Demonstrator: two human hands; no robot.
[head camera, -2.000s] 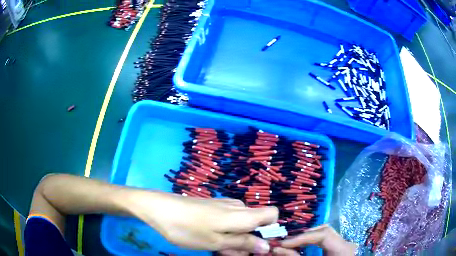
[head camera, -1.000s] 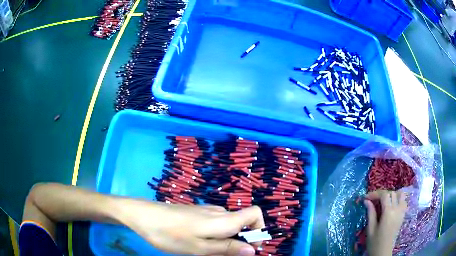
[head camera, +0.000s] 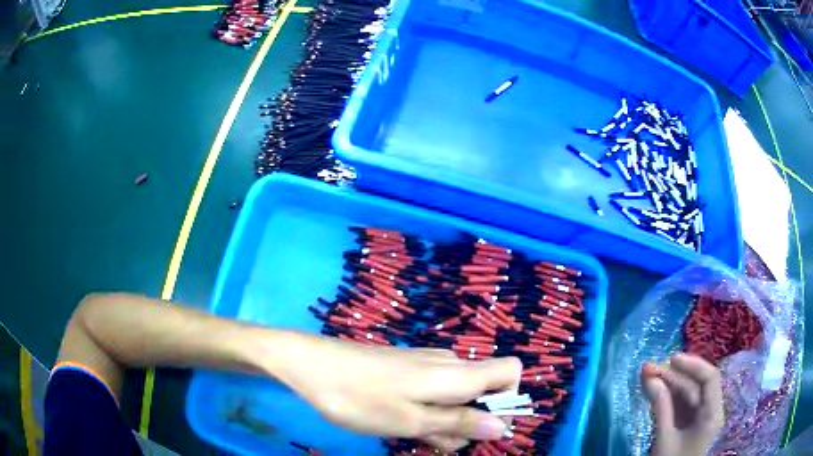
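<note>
My left hand (head camera: 392, 383) holds a small fan of black-and-white pieces (head camera: 508, 403) over the light-blue tray (head camera: 267, 209); the white parts stick out past my fingertips. In the tray, red-and-black pieces (head camera: 379, 276) lie in overlapping rows. My right hand (head camera: 691, 401) is over the open clear plastic bag (head camera: 628, 356), fingers curled with the thumb near the index finger. A reddish spot shows at the fingertips, but whether a sleeve is held there is unclear. Red sleeves (head camera: 718, 328) fill the bag behind the hand.
A darker-blue tote (head camera: 535, 209) beyond the tray holds a heap of black-and-white pieces (head camera: 660, 169). A long row of black pieces (head camera: 312, 107) and a red-and-black bundle (head camera: 242, 21) lie left. A white sheet (head camera: 758, 187) and a deep blue bin (head camera: 704, 40) are at right.
My right hand left the white pieces at my left hand and reached into the bag; now its fingers are raised nearer the bag's left side. My left hand kept hold of its pieces.
</note>
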